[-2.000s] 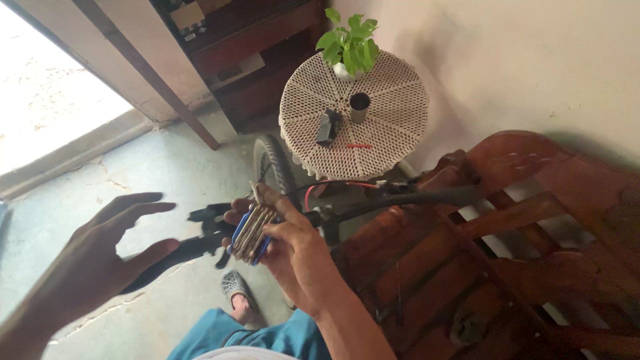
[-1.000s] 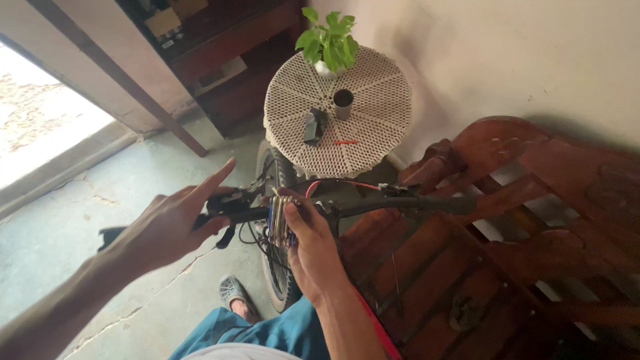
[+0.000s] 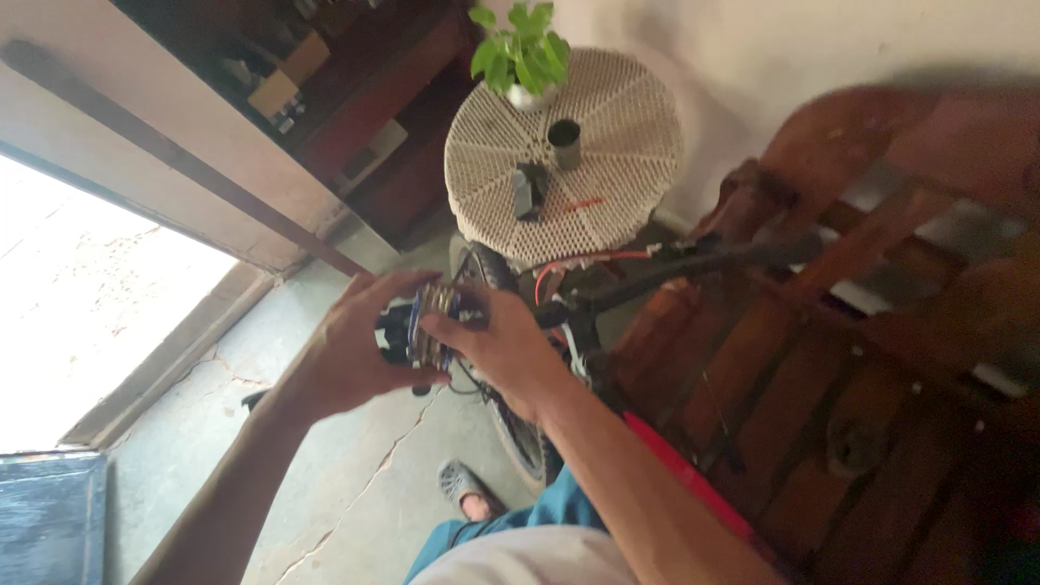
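My right hand (image 3: 508,345) grips a folding multi-tool (image 3: 432,327) with blue sides and several metal pieces folded in. Around its left side curls my left hand (image 3: 357,341), fingertips at the tool's top and bottom edges; whether it grips the tool is unclear. Both hands are above a bicycle handlebar (image 3: 691,272), whose left part is largely hidden behind them. A red cable (image 3: 601,258) curves near the bar. Below and behind the hands shows the bicycle's front wheel (image 3: 524,443), and part of a red frame tube (image 3: 682,471) runs beneath my right forearm.
A round woven-top table (image 3: 626,106) holds a potted plant (image 3: 524,53), a dark cup (image 3: 565,145), a dark boxy object (image 3: 528,192) and a thin red item (image 3: 585,204). At right stands a slatted wooden bench (image 3: 780,366). Shelves (image 3: 382,89) stand at upper left, near a bright doorway.
My left hand has moved from the left part of the handlebar to the multi-tool held in my right hand. The view has shifted.
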